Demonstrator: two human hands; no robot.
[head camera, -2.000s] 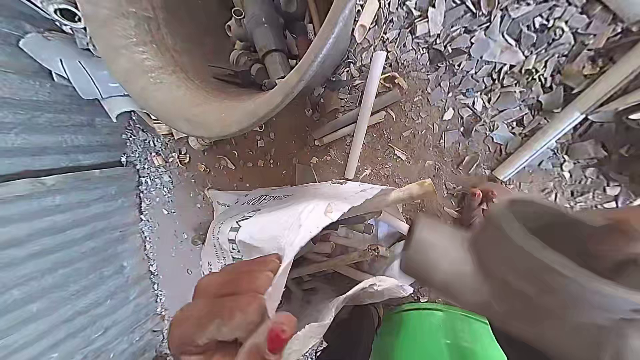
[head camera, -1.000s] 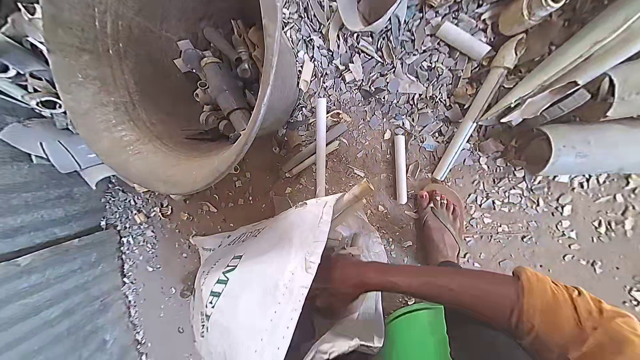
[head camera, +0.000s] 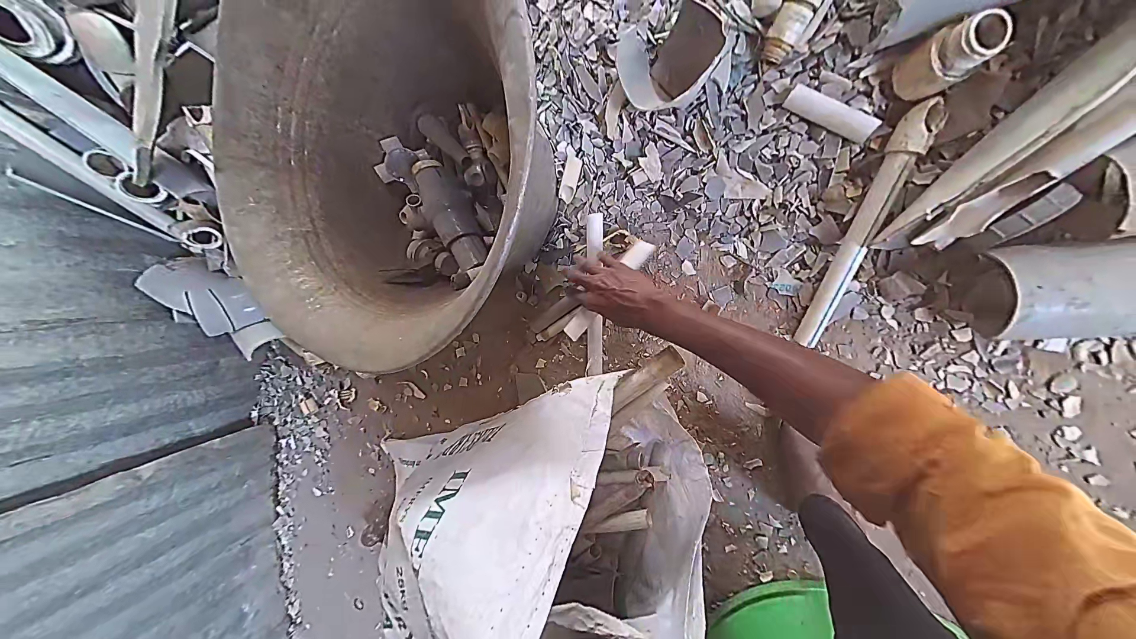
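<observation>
My right hand reaches out over several short pipe pieces on the ground, just right of the large container's rim. Its fingers touch or hover over a thin white pipe; whether they grip it cannot be told. A second white pipe piece lies beside the hand. Below stands a white woven sack with printing, its mouth open, holding pipe offcuts. One wider pipe piece sticks out at the sack's top. My left hand is not in view.
A large round container holds pipe fittings. Plastic shards cover the ground beyond. Long pipes and a wide pipe lie right, corrugated metal sheets left. A green object is at the bottom.
My right hand has come out of the sack and moved up to the pipe pieces beside the container. A white pipe piece that lay near my foot a second ago now appears beside the hand.
</observation>
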